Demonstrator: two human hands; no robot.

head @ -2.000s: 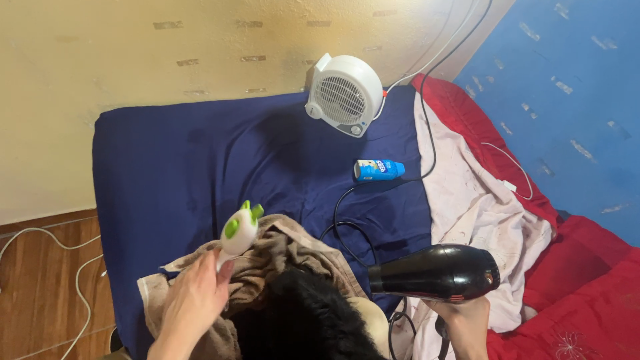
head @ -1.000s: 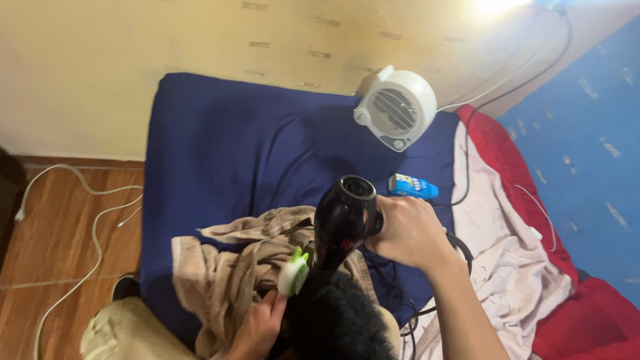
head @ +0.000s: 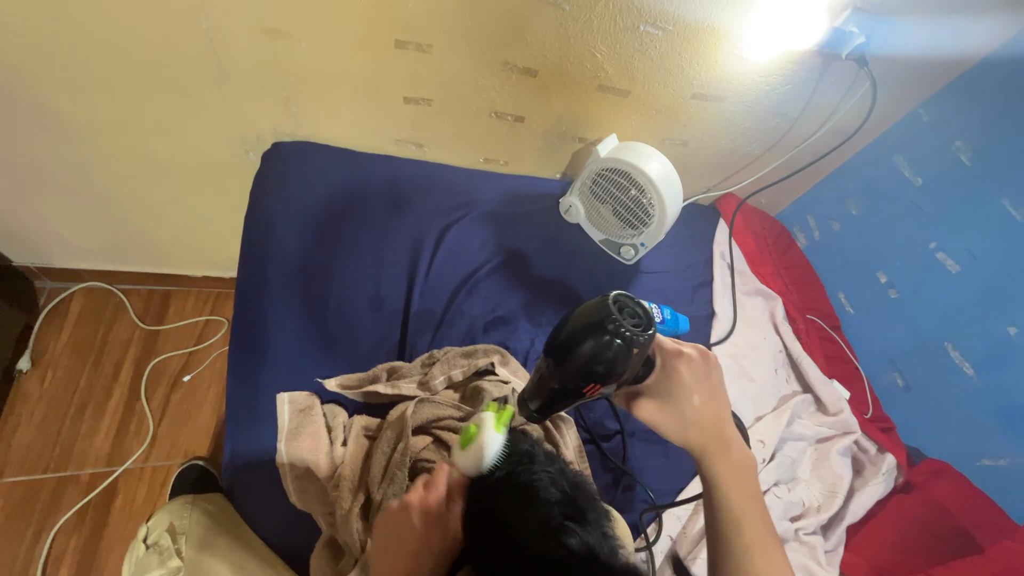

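Note:
My right hand (head: 676, 392) grips the handle of a black hair dryer (head: 592, 352), its nozzle pointing down and left toward a black-furred animal (head: 536, 512) at the bottom centre. In my left hand (head: 424, 520) is a white and green pet brush (head: 482, 444); its bristles touch the edge of the black fur. A brown towel (head: 360, 448) lies bunched beside and behind the animal. The animal's head and legs cannot be made out. The dryer partly hides a blue bottle (head: 670, 318) lying on the dark blue sheet (head: 344, 264).
A white fan heater (head: 622, 200) stands on the bed near the wall. Black cords run down from the wall and beside the animal. A pale, stained cloth (head: 768, 400) and red bedding (head: 936, 512) cover the right side. A white cable (head: 144, 384) lies on the wooden floor.
Since two seconds ago, my right hand has brought the dryer from the right side to above the fur and tilted it downward. My left hand has moved the brush down against the fur.

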